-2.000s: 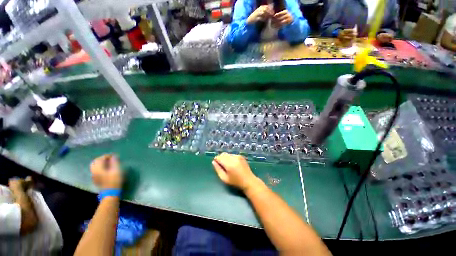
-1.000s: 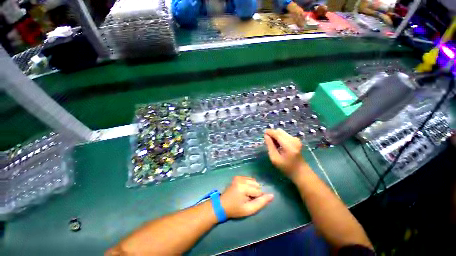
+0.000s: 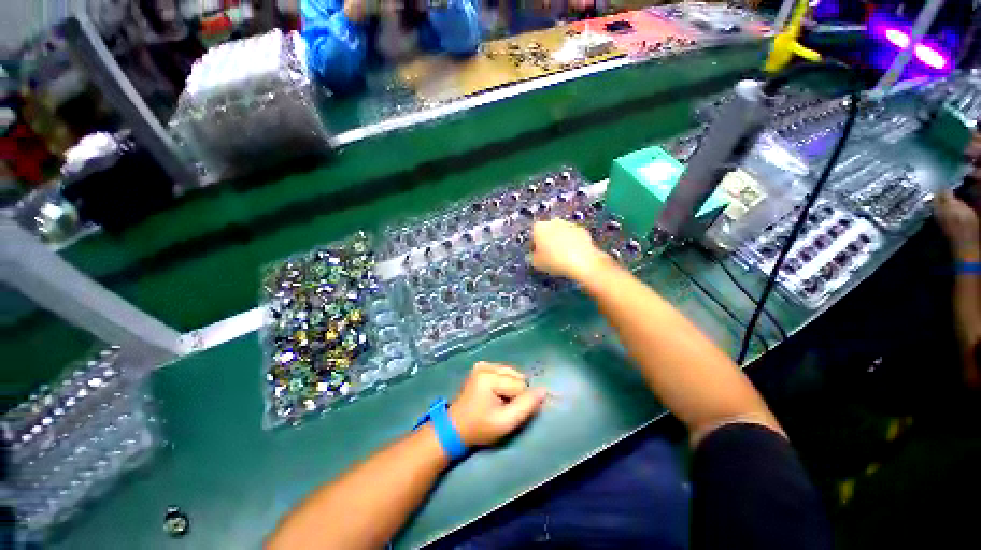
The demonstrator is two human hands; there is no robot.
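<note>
My left hand (image 3: 489, 406), with a blue wrist strap (image 3: 442, 430), rests on the green mat with its fingers curled; I cannot tell if it holds a part. My right hand (image 3: 565, 249) is over the right part of the blister tray of ordered parts (image 3: 463, 335), fingers pointing down and hidden under the hand; I cannot tell if it grips anything. The blister tray of jumbled parts (image 3: 317, 328) lies left of it. Tiny reddish specks, likely screws (image 3: 543, 368), lie near my left hand. A small round assembly (image 3: 175, 522) lies at the lower left.
The grey electric screwdriver (image 3: 715, 156) hangs tilted in front of a green box (image 3: 643, 185), its black cable looping down to the right. More blister trays stand at far left (image 3: 81, 440) and right (image 3: 820, 252). A person's arm (image 3: 957, 226) shows at the right edge.
Since the oldest frame, my left hand has come in from the left to near the trays. My right hand has moved up over the ordered tray. The view has shifted and the screwdriver has swung.
</note>
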